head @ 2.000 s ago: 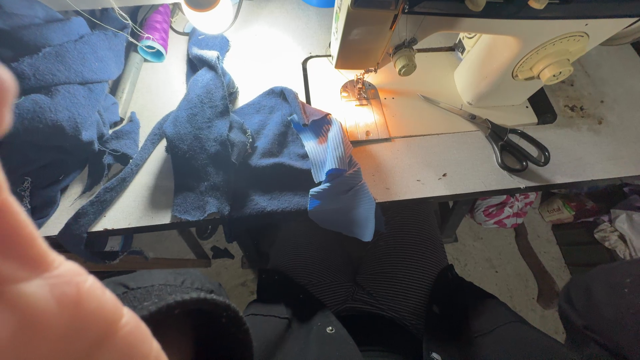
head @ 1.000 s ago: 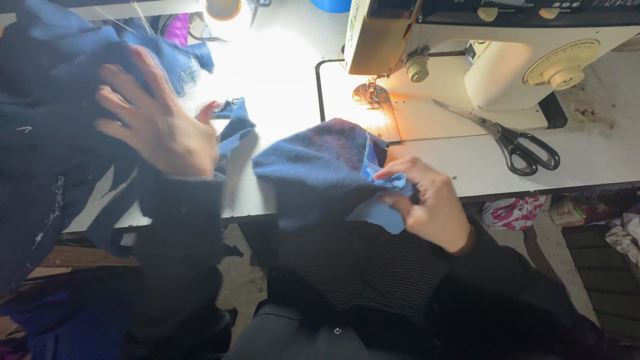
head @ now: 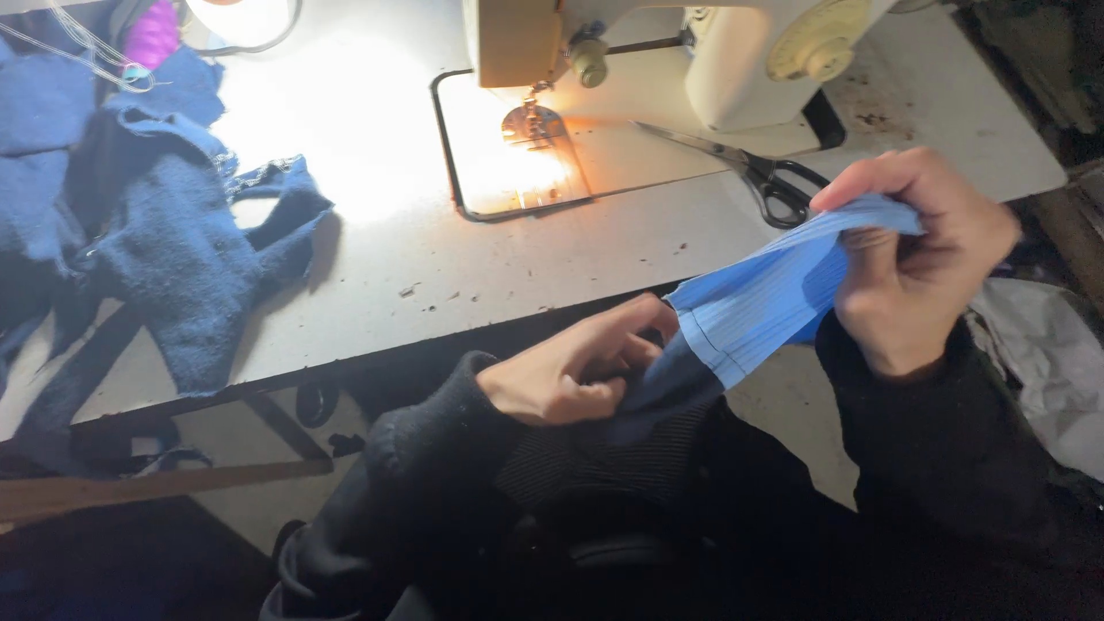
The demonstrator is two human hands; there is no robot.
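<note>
Light blue ribbed fabric (head: 759,302), joined by a seam to dark blue cloth (head: 677,375), is stretched between my hands over my lap. My right hand (head: 923,250) pinches the ribbed end between thumb and fingers, just right of the scissors. Lower and to the left, my left hand (head: 586,366) grips the dark cloth beside the seam, its fingers curled. Part of the dark cloth is lost in shadow against my clothes. Behind them stands a sewing machine (head: 517,43), its lamp lighting the presser foot (head: 532,112) and needle plate.
Black-handled scissors (head: 763,177) lie on the sewing table (head: 517,259) right of the needle plate. Dark blue fleece pieces (head: 181,241) cover the table's left side, some hanging over its edge. A purple thread cone (head: 153,36) with loose white threads (head: 86,43) is at the upper left.
One second ago the blue cloth lay at the table's front edge under my right hand. Both hands now hold it up, further right. My left hand has left the fleece pieces on the left.
</note>
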